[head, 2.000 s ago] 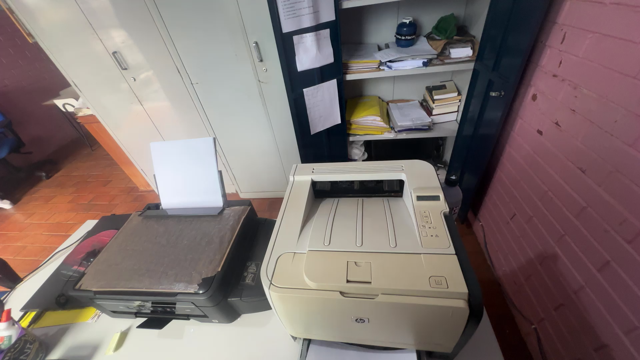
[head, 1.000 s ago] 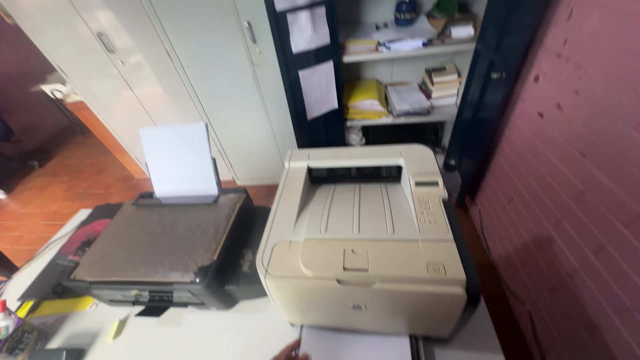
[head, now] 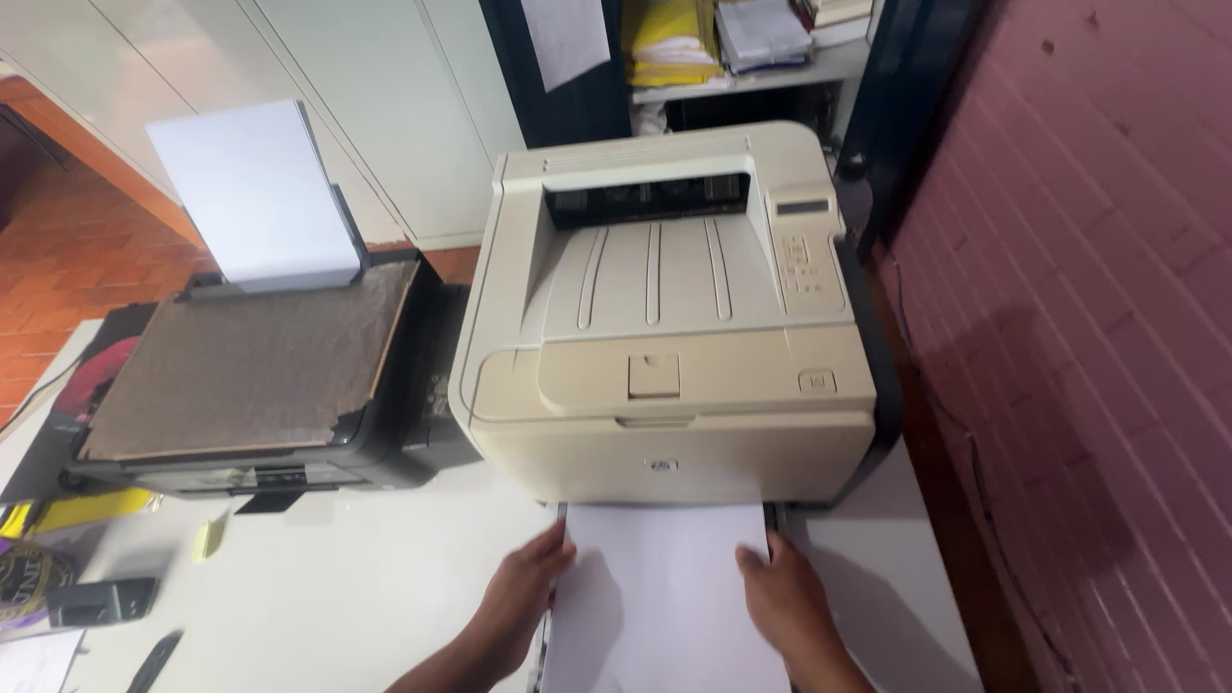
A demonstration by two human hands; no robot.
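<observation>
A beige HP laser printer (head: pixel 664 385) stands on the white table, its paper tray (head: pixel 541 659) pulled out at the front. White paper (head: pixel 664 606) lies in the tray, its far edge at the printer's front. On the left side of the paper and tray is my left hand (head: pixel 525 587), fingers at the tray's edge. My right hand (head: pixel 784 587) is at the right side, its thumb over the paper's edge and its fingers at the tray's side. How firmly each hand grips, and whether it grips tray or paper, is not plain.
A black inkjet printer (head: pixel 385 423) with a brown board (head: pixel 250 356) on top and white sheets (head: pixel 260 192) upright behind stands left. A black stapler-like object (head: pixel 101 602) and a yellow sticky-note pad (head: pixel 207 539) lie near it. The pink brick wall (head: pixel 1088 289) rises on the right.
Both hands are now at the sides of the tray; one second ago only some fingers showed at its left, and none two seconds ago. More of the tray and paper shows. The view has moved closer.
</observation>
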